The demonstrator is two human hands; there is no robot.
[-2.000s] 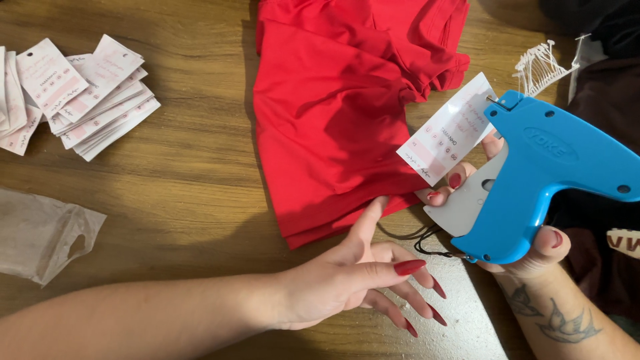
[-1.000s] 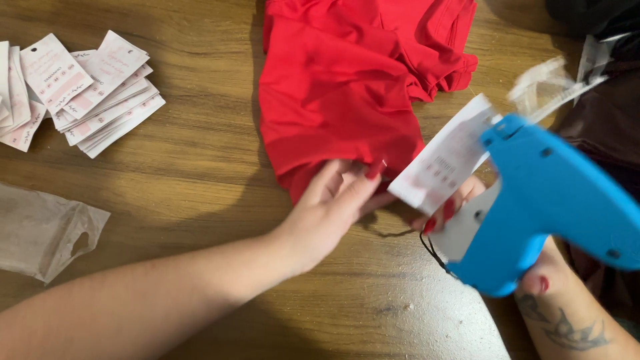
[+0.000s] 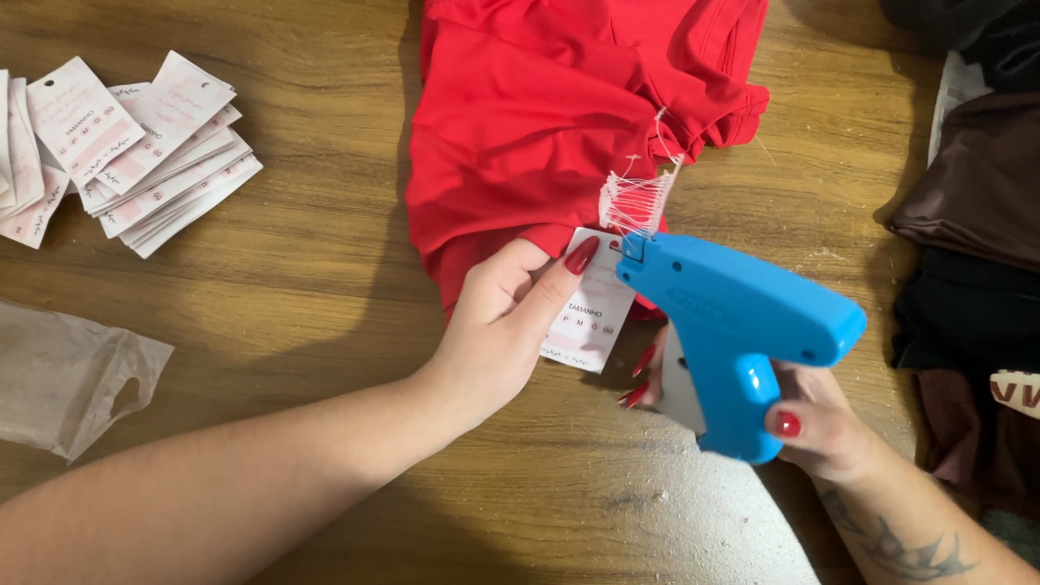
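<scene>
My left hand (image 3: 508, 325) pinches the edge of a red fabric garment (image 3: 520, 138) together with a printed paper hang tag (image 3: 589, 313), thumb on the tag's upper part. In my right hand (image 3: 812, 414) is a blue plastic tagging gun (image 3: 731, 325), its nose at the tag's top by the hole. White plastic tag fasteners (image 3: 638, 199) stick up from the gun's nose over the garment. The fingers of my right hand wrap round the gun's handle and are partly hidden behind it. Whether the needle has passed through the fabric cannot be told.
Loose stacks of printed hang tags (image 3: 183, 154) lie at the upper left of the wooden table (image 3: 317, 268). A clear plastic bag (image 3: 73, 374) is at the left edge. Folded dark and brown garments (image 3: 975, 179) are piled along the right side.
My left hand has moved up to the garment's edge and taken hold of it and the tag. Earlier the tag hung at the gun's nose, right of the garment; the gun now points at the garment's edge.
</scene>
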